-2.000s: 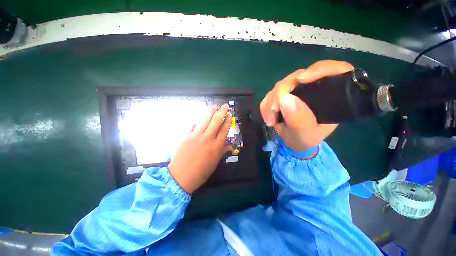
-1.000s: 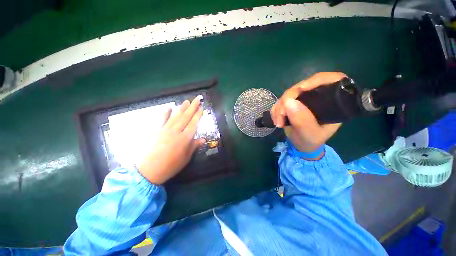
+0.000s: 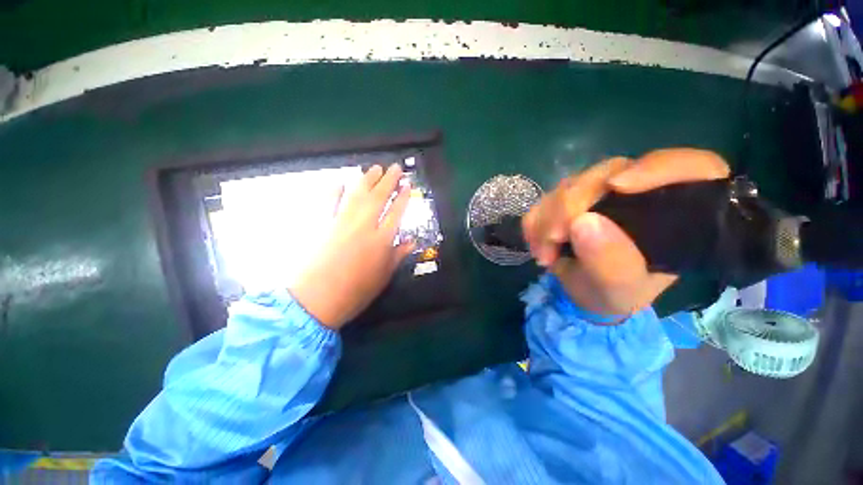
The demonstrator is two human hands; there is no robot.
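The tablet unit [image 3: 274,223] lies in a black tray [image 3: 180,256], its large area glaring white. A circuit board [image 3: 421,227] with small parts and an orange spot shows at its right end. My left hand [image 3: 355,246] rests flat on the unit, fingers spread towards the board, gripping nothing. My right hand [image 3: 610,227] is closed around the thick black electric screwdriver [image 3: 681,223], held roughly level. The tool's dark tip end is over the round speckled screw plate [image 3: 506,199], right of the tray. Whether the tip touches the plate or carries a screw cannot be told.
A chipped white rail [image 3: 378,43] runs along the bench's far side, with a green belt behind it. A pale green fan [image 3: 771,341] is at the bench's right edge. A dark cable [image 3: 757,71] hangs at the upper right. Blue bins [image 3: 752,459] are at the lower right.
My right hand and screwdriver have moved from beside the tray to the screw plate, now uncovered. My left hand stays on the unit. The whole view has shifted and tilted.
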